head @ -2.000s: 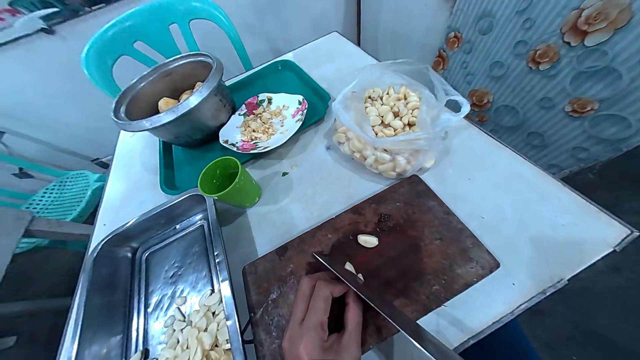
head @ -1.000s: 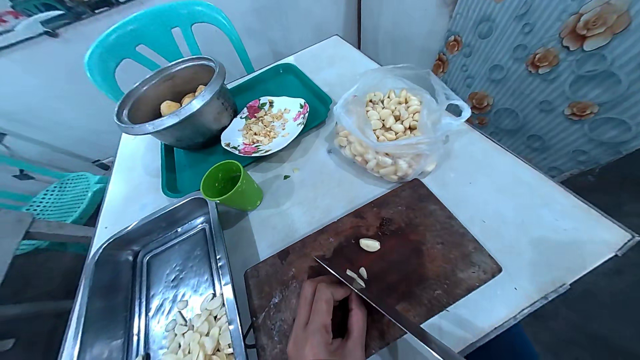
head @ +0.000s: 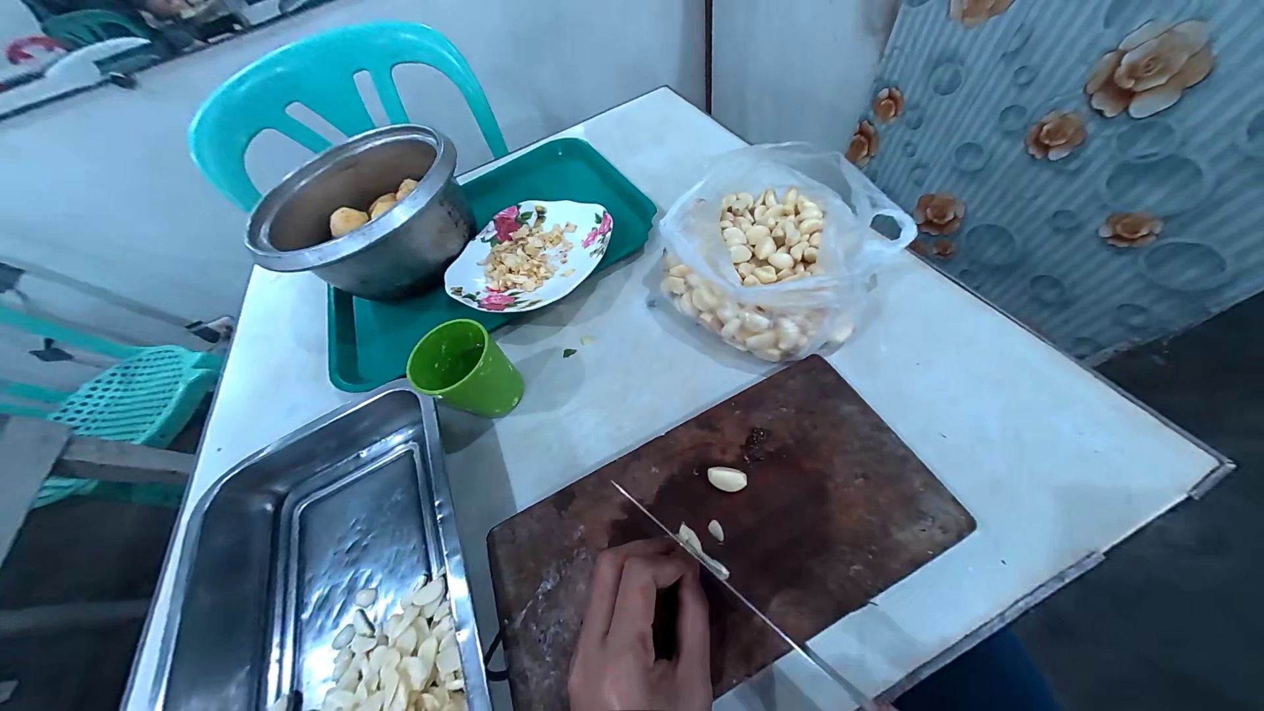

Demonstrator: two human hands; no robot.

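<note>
My left hand [head: 642,627] rests on the dark wooden cutting board [head: 790,474], fingers bent against the knife blade; whatever is under the fingertips is hidden. A long knife [head: 736,592] crosses the board with its edge down. Only a sliver of my right hand [head: 877,705] shows at the bottom edge, around the knife's handle end. Beside the blade lie thin garlic slices [head: 703,551] and a small piece [head: 716,530]. A whole peeled garlic clove [head: 727,479] lies farther up the board.
A steel tray [head: 222,553] with sliced garlic [head: 405,652] stands left. Behind are a green cup [head: 466,367], a green tray [head: 385,341] with a metal pot [head: 395,237] and a floral plate [head: 583,262] of chopped bits, and a plastic bag [head: 839,212] of peeled cloves.
More cut slices lie beside the blade than two seconds ago. My left hand and the knife stay in nearly the same place.
</note>
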